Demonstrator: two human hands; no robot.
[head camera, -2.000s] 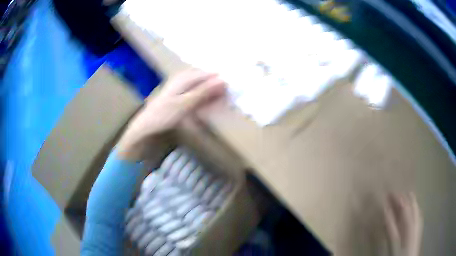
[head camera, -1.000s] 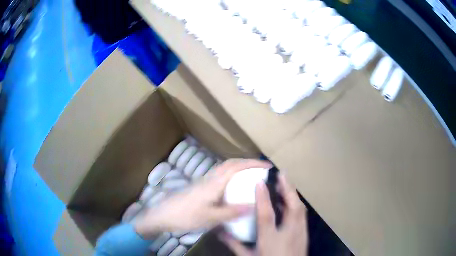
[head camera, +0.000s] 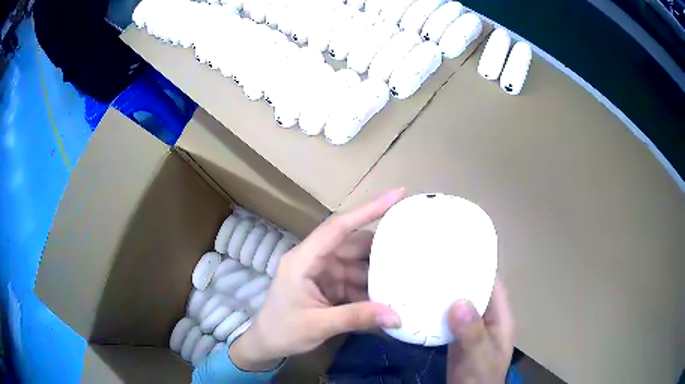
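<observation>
A glossy white plastic housing shell (head camera: 433, 262) is held up flat, broad face towards me, with a small dark slot at its top edge. My left hand (head camera: 319, 281) grips its left side, thumb on the lower front. My right hand (head camera: 481, 337) grips its lower right, thumb on the front. Both hands are bare. More white shells stand on edge in close rows (head camera: 315, 82) on a brown cardboard sheet (head camera: 571, 187). Two shells (head camera: 505, 61) stand apart at the upper right. An open carton (head camera: 150, 255) at the lower left holds layers of white shells (head camera: 225, 285).
A dark green conveyor line with a pale edge (head camera: 593, 105) curves along the upper right. A blue object (head camera: 154, 105) and a dark shape (head camera: 82, 45) are at the upper left. The blue floor (head camera: 45, 165) shows at the left. A seam crosses the cardboard.
The hands have moved right and slightly up, out from over the carton's edge. The shell between them now faces me broad side on. The view has shifted, and the rows sit further left.
</observation>
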